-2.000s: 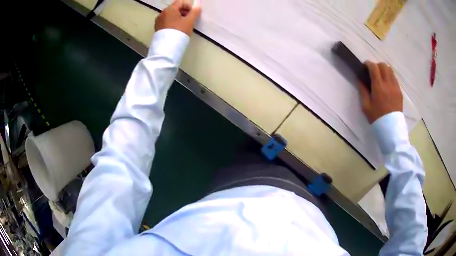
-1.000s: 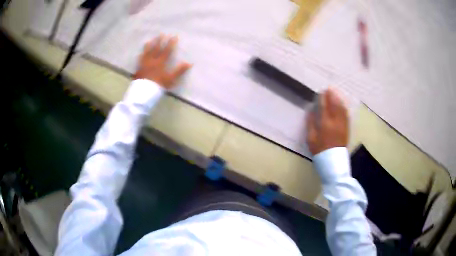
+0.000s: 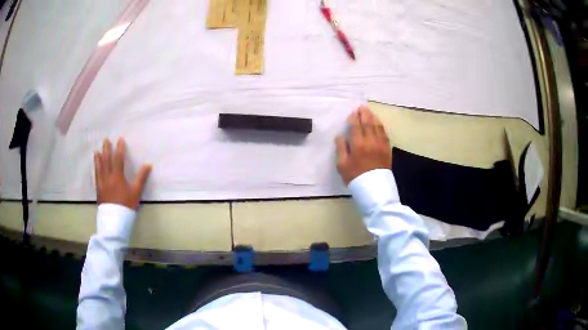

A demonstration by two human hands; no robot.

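Observation:
The white paper marker (image 3: 174,151) lies over dark cloth, which shows as a thin black edge along the front. My left hand (image 3: 118,177) lies flat on the paper near its front edge at the left, fingers spread, holding nothing. My right hand (image 3: 365,145) rests on the paper's right end, fingers apart, with nothing seen in it. A dark bar-shaped weight (image 3: 265,122) lies on the paper between my hands, touching neither.
A translucent pink ruler (image 3: 93,71), yellow paper slips (image 3: 251,38) and a red pen (image 3: 338,32) lie on the paper. Dark cloth (image 3: 451,189) and loose scraps lie at the right. Two blue clips (image 3: 244,258) sit on the cream table's (image 3: 177,227) front edge.
The view has turned and shifted right. My right hand has let go of the weight, which now lies alone. My left hand, earlier pinched at the paper edge, now lies spread flat.

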